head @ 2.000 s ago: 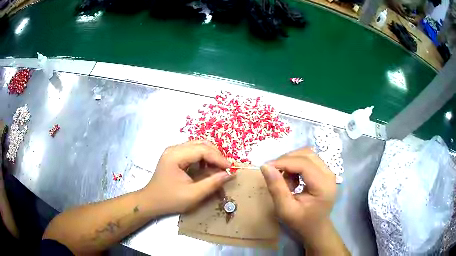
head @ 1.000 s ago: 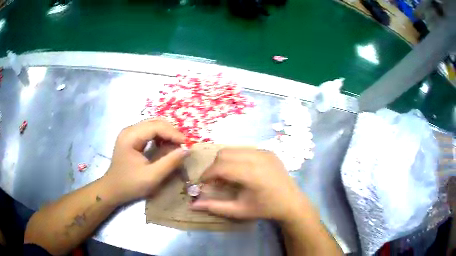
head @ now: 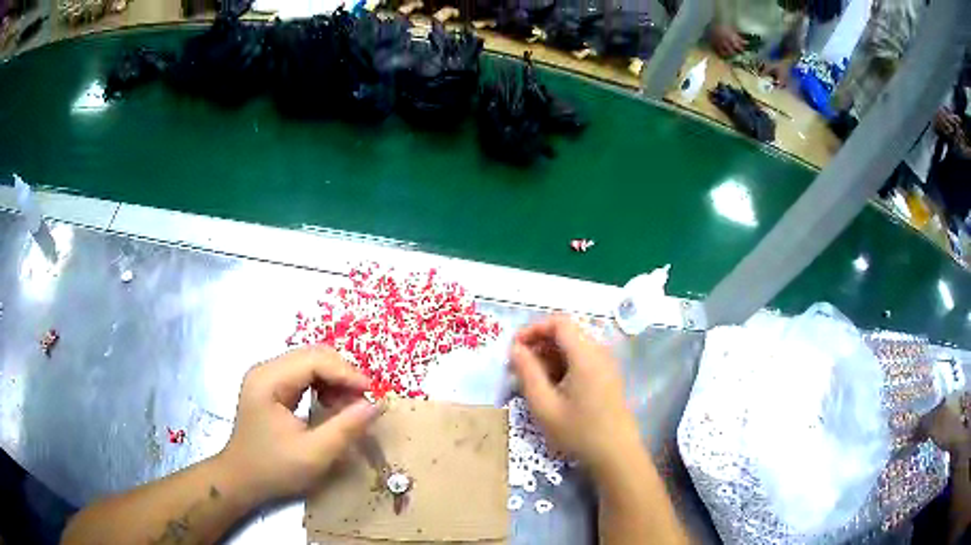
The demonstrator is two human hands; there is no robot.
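A heap of small red-and-white parts lies behind the brown cardboard pad. A small round whitish disc with a dark rim sits on the pad amid brown stains. White rings lie spread right of the pad. My left hand is over the pad's left back corner, thumb and fingertips close together; whether a small part is between them cannot be made out. My right hand is raised above the rings, right of the heap, fingers curled; its fingertips are too unclear to show a held part.
A bulging clear plastic bag stands right of my right hand. A white pointed-nozzle bottle is at the bench edge by the grey post. The green belt carries dark bundles. Blister trays and people's hands are at right.
My right hand has moved from over the pad to above the rings, uncovering the pad's right side. My left hand stays at the heap's near edge. The view has tilted up, showing more belt.
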